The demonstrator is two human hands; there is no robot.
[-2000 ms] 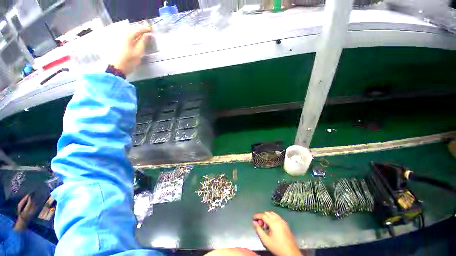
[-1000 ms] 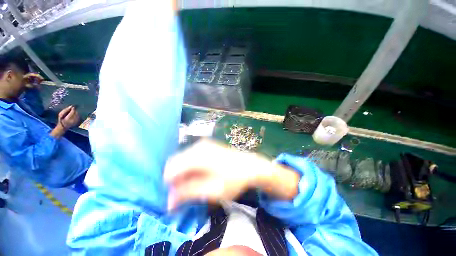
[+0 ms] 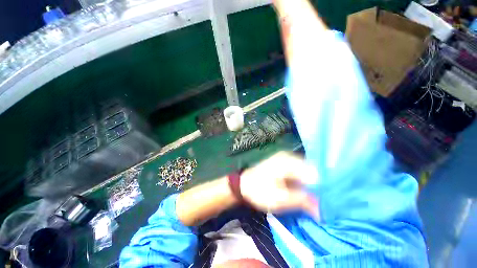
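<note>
My left hand (image 3: 280,183), blurred, with a dark red band on its wrist, lies against the raised right blue sleeve (image 3: 342,131). Whether its fingers grip the cloth is unclear. My right arm reaches up. Its bare forearm (image 3: 301,23) shows at the top edge, and the hand is cut off. A pile of small loose components (image 3: 178,172) lies on the green bench, left of my left hand. A row of leaning boards (image 3: 261,133) stands behind my left hand, partly hidden at its right end by the sleeve.
A white tub (image 3: 234,118) stands beside a dark fan (image 3: 211,122). Bagged components (image 3: 124,194), a paler bag (image 3: 102,230), a shiny reel (image 3: 76,210) and a black round device (image 3: 49,248) lie left. Blister trays (image 3: 89,144) stand behind. A cardboard box (image 3: 384,49) is at upper right.
The view has swung right. Earlier my left arm was raised with my right hand at its sleeve; now my right arm is raised and my left hand is at the right sleeve.
</note>
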